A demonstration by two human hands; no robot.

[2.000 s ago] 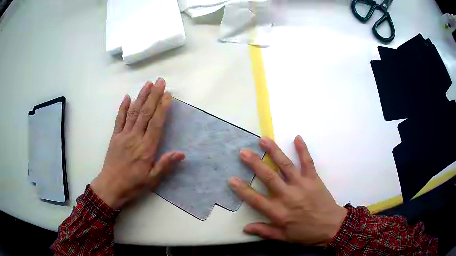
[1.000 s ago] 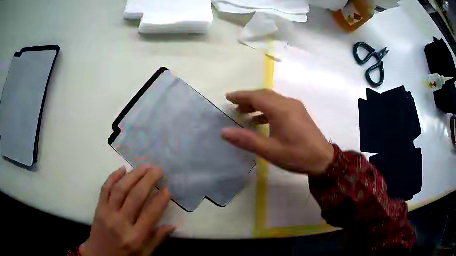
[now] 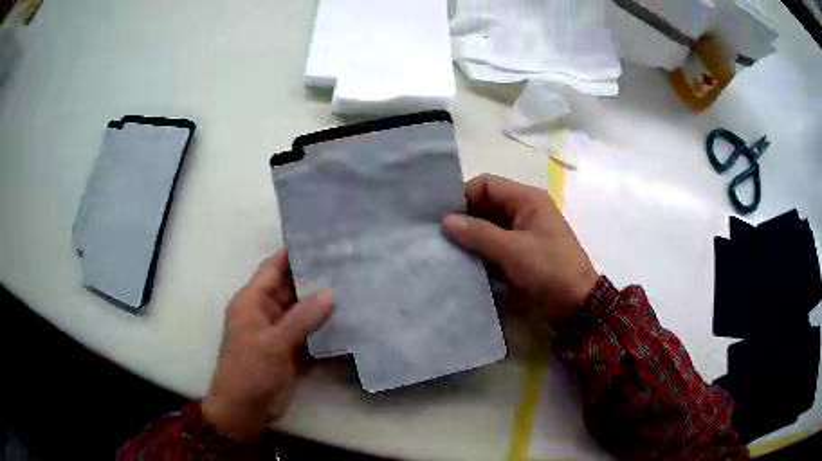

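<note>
A backed panel (image 3: 392, 261), a mottled grey-white sheet over a black piece, is held between both hands. Its black rim is widest along the top edge; the lower left corner is notched. My left hand (image 3: 270, 338) grips its lower left edge, thumb on the face, fingers behind. My right hand (image 3: 523, 248) grips its right edge, thumb on the face, the other fingers partly hidden behind it. A pile of backed panels (image 3: 135, 212) lies at the left. The stack of white backing sheets (image 3: 388, 54) stands just beyond the held panel.
Loose white sheets (image 3: 541, 45) and a white scrap (image 3: 541, 106) lie at the back, with an amber container (image 3: 705, 74) beyond. Dark-handled snips (image 3: 739, 167) lie right, above the black panels (image 3: 766, 306). Yellow tape (image 3: 532, 405) runs right of the held panel.
The panel was flat on the table under my hands; now both hands grip its side edges and it is turned more upright in view. The camera view has shifted.
</note>
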